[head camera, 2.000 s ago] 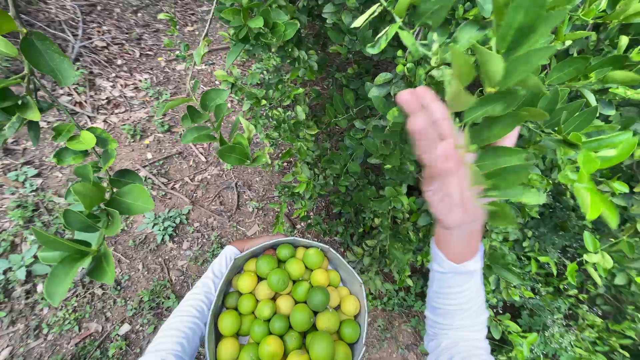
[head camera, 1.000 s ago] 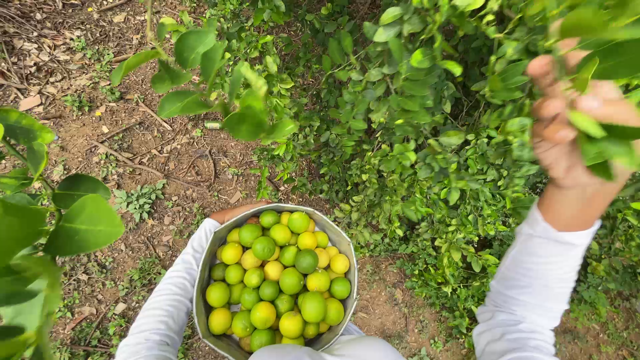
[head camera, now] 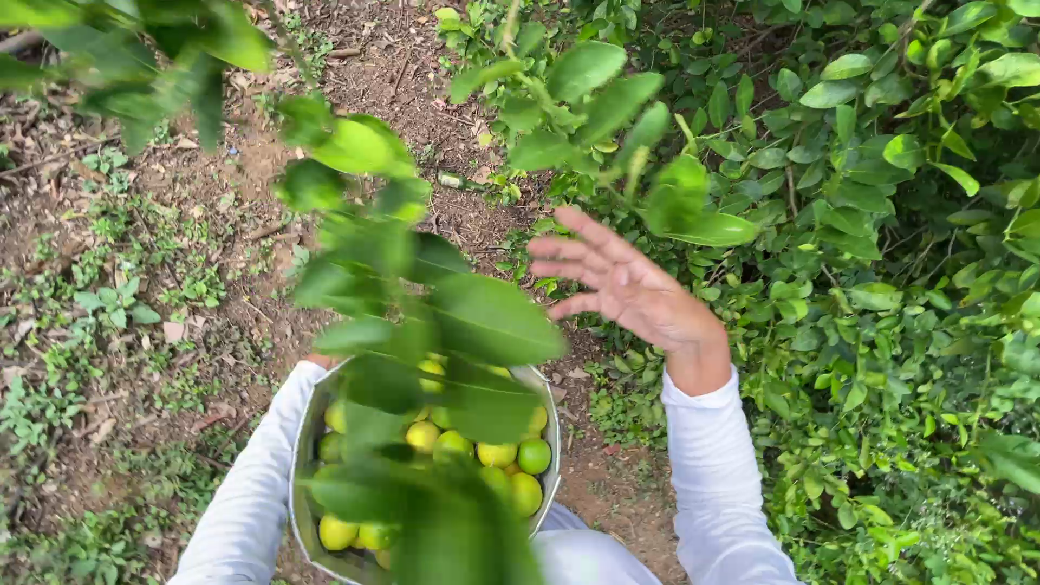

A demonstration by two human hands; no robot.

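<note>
A round container (head camera: 304, 487) full of green and yellow limes (head camera: 534, 456) is at the lower middle, partly covered by a leafy branch close to the camera. My left hand (head camera: 322, 359) shows only as a sliver at the container's far left rim; its fingers are hidden, and my left forearm runs along the container's side. My right hand (head camera: 630, 284) is raised to the right of the container, fingers spread and nothing in it, just below some citrus leaves (head camera: 715, 230).
A leafy branch (head camera: 487, 321) hangs across the view in front of the container. Dense citrus foliage (head camera: 877, 325) fills the right side. Bare soil with weeds (head camera: 118, 302) and dry litter lies on the left. A small green bottle (head camera: 460, 181) lies on the ground ahead.
My right hand has come from the foliage at the right toward the middle, and its fingers have spread. Leaves now cross in front of the container. The view has shifted.
</note>
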